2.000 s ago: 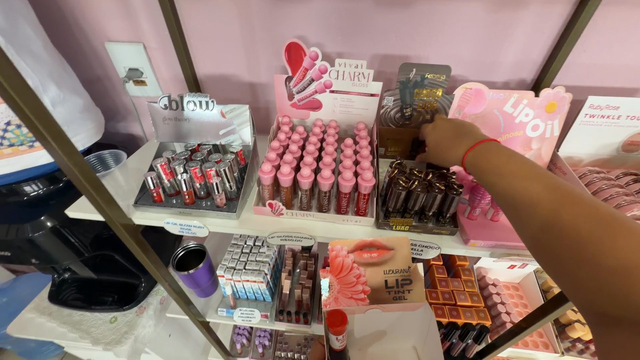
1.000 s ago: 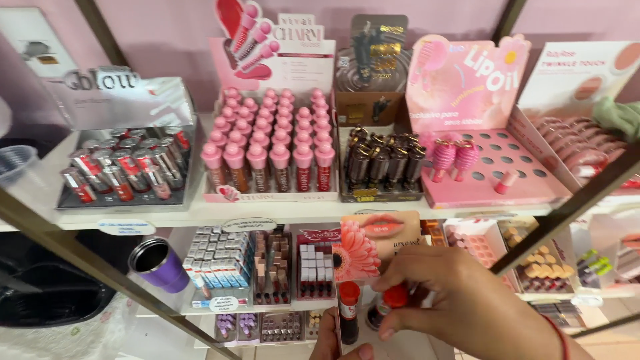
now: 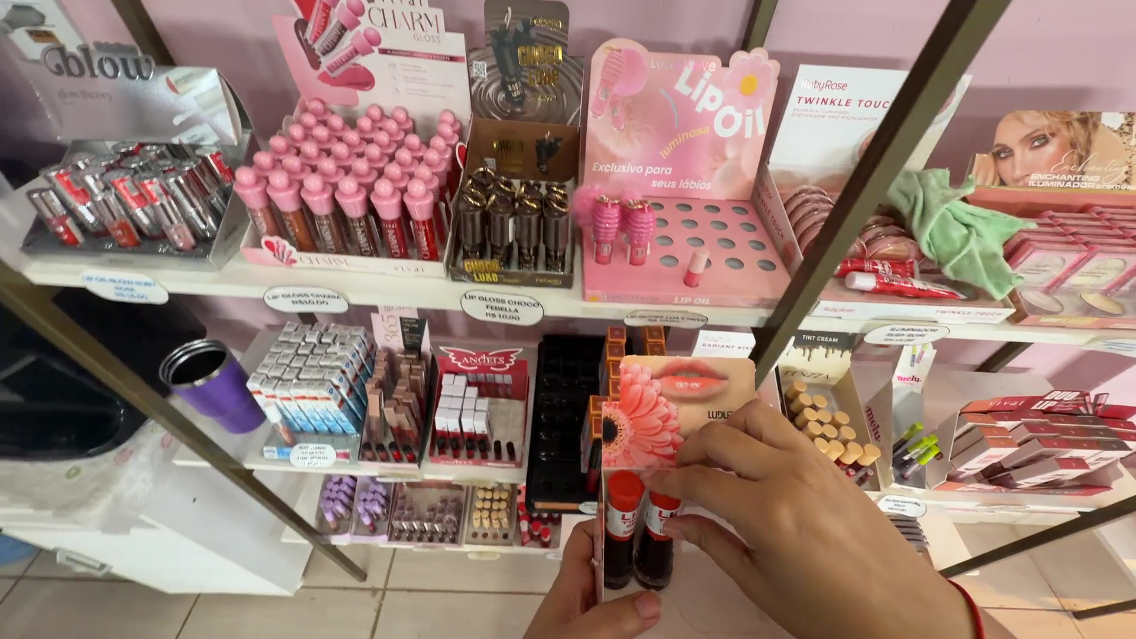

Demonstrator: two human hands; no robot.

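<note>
A lip tint display box (image 3: 688,408), its backboard printed with lips and a pink flower, is held low in front of the shelves. My left hand (image 3: 590,590) grips its lower left side, thumb across the front. Two dark lip tint bottles stand side by side inside; the left bottle (image 3: 623,528) has a fully visible red cap. My right hand (image 3: 772,506), with a red string at the wrist, has its thumb and index finger at the right bottle (image 3: 657,541) and covers its cap. The rest of the box is partly hidden behind this hand.
The upper shelf (image 3: 399,302) holds pink-capped glosses (image 3: 355,186), dark glosses (image 3: 515,222), a pink lip oil stand (image 3: 683,177) and a green cloth (image 3: 963,222). A purple tumbler (image 3: 213,386) stands lower left. A diagonal metal post (image 3: 874,177) crosses the right side.
My right hand has come down from the dark gloss display on the upper shelf to the held box. A second bottle now stands beside the first. The view has shifted right.
</note>
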